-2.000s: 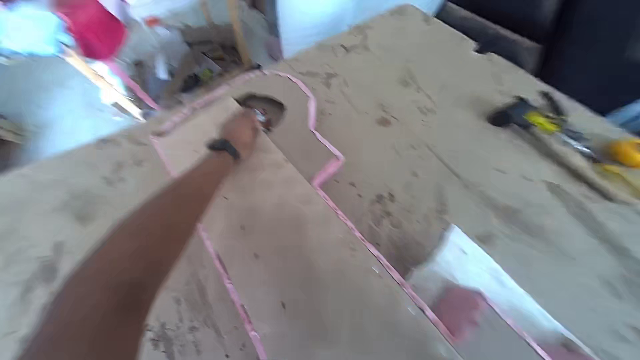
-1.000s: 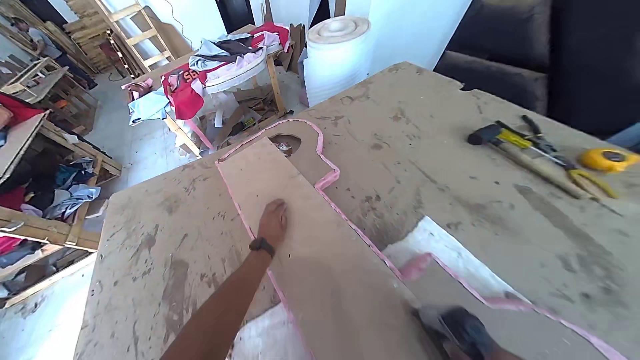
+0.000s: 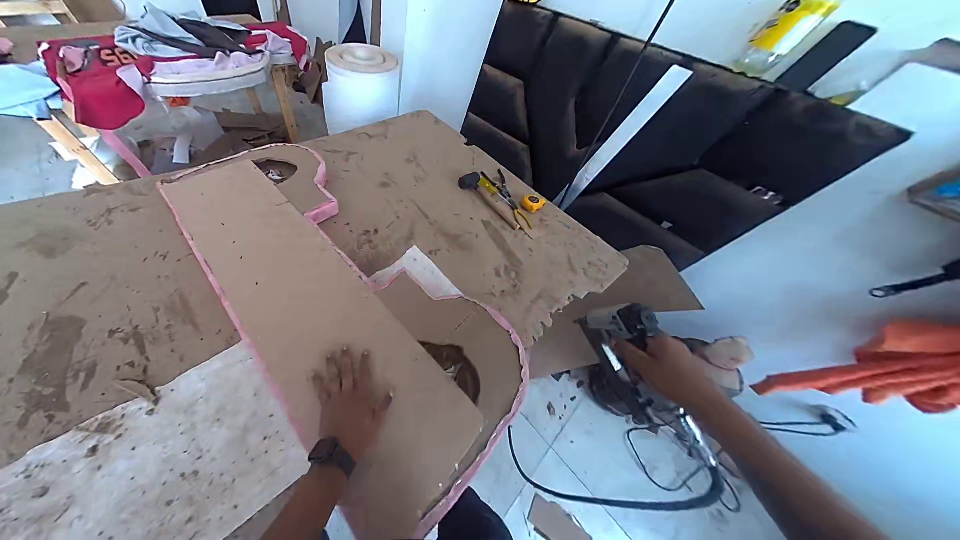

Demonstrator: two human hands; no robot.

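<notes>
My left hand (image 3: 349, 401), with a dark watch at the wrist, lies flat with fingers spread on a long brown board (image 3: 300, 277). That board rests on a larger shaped panel (image 3: 442, 322) edged in pink, which has two ragged holes. Beyond the table's right edge, my right hand (image 3: 664, 367) grips a pneumatic staple gun (image 3: 622, 326) whose hose hangs below it. White fabric (image 3: 187, 442) shows under the panel. Farther back on the table lie a hammer (image 3: 491, 201), yellow-handled pliers (image 3: 514, 202) and a yellow tape measure (image 3: 533, 202).
A brown worktable (image 3: 450, 180) carries the panel. Black padded upholstery (image 3: 600, 112) leans behind it. A white roll (image 3: 361, 86) stands beyond the far edge, near a heap of cloth (image 3: 180, 45). Orange cloth (image 3: 892, 367) is at right; cables trail on the tiled floor.
My left hand has moved down the board, away from the far hole where it was earlier. My right hand has moved off the panel to beyond the table's right edge. The view has swung right.
</notes>
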